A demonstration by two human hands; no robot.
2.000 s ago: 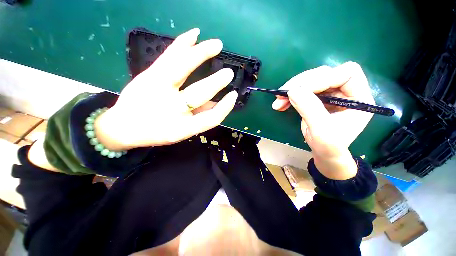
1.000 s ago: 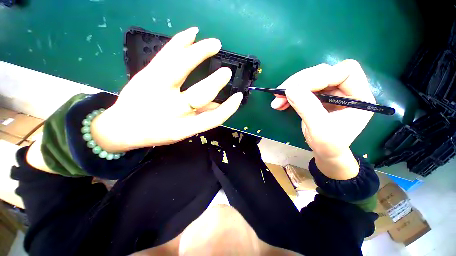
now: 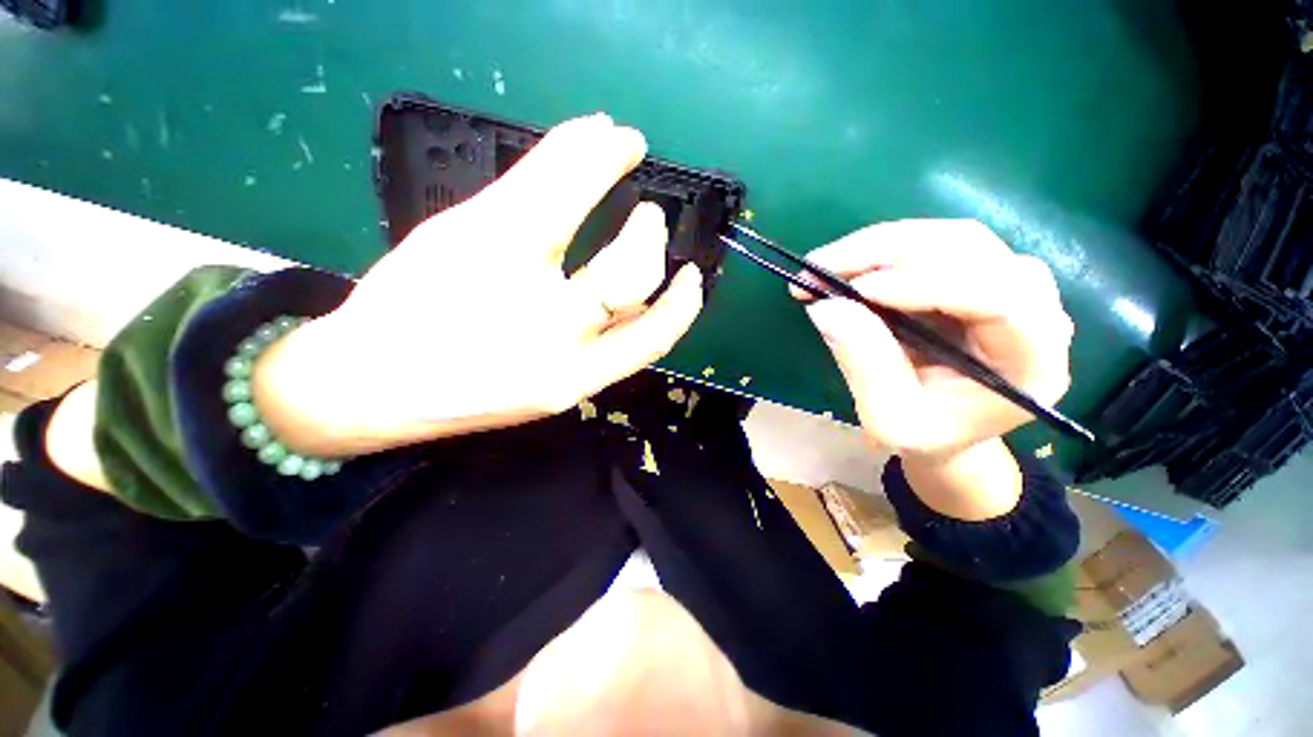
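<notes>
A black plastic housing (image 3: 432, 156) lies on the green tabletop, partly hidden under my left hand. My left hand (image 3: 504, 288) rests over its middle, with thumb and fingers at its right part. My right hand (image 3: 950, 324) holds black tweezers (image 3: 922, 334) between thumb and fingers. The two tweezer tips are slightly apart and at the housing's right end. A tiny yellow flake (image 3: 746, 216) shows beside that end. I cannot tell whether the tips hold anything.
Stacked black housings (image 3: 1253, 245) stand at the right of the green tabletop (image 3: 893, 101). A black item (image 3: 43, 12) shows at the upper left corner. Yellow flakes (image 3: 648, 457) lie on my dark-clothed lap. Cardboard boxes (image 3: 1181, 655) and a blue item (image 3: 1159, 530) are below on the right.
The tweezers have turned, their rear end now lower, and both prongs show apart. My left hand and the housing have shifted slightly. The tips sit a little higher at the housing's right end.
</notes>
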